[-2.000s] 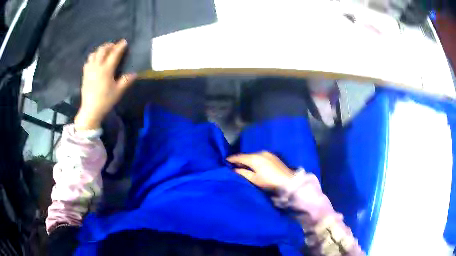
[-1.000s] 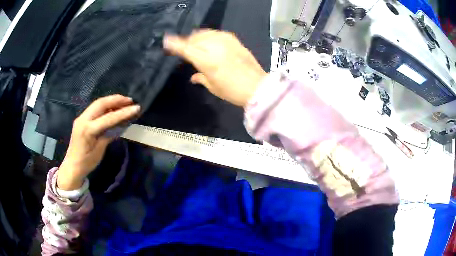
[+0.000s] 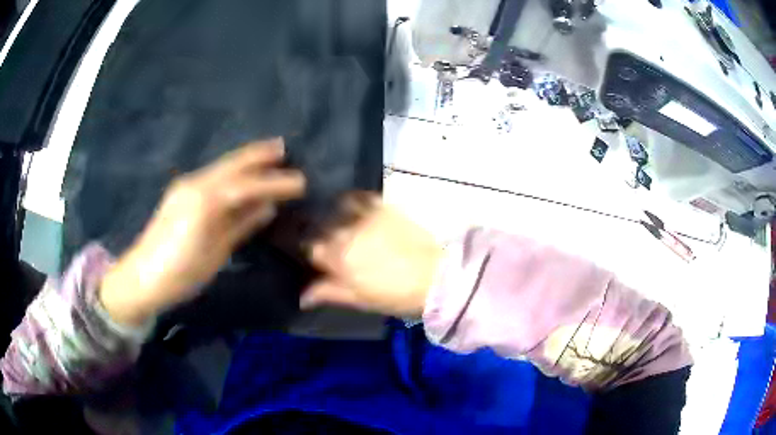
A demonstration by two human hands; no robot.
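A large black fabric panel point(image 3: 196, 93) lies flat on the left part of the white table and reaches its front edge. Its surface looks smooth, with no mesh pocket showing. My left hand point(image 3: 204, 225) is over the panel's lower middle, blurred, with fingers apart. My right hand point(image 3: 374, 259) is beside it at the panel's lower right, also blurred, fingers bent towards the fabric. Whether the right fingers pinch the fabric cannot be told.
The sewing machine with its dark control panel point(image 3: 681, 110) stands at the upper right. Small dark glossy pieces point(image 3: 599, 149) lie under its arm. Red-handled snips point(image 3: 668, 235) lie on the white table point(image 3: 510, 191). A blue bin point(image 3: 753, 382) is at the lower right.
The mesh-textured surface seen earlier no longer shows; smooth black fabric now covers that area. My right hand has moved down towards the front edge, and my left hand has moved right and inward.
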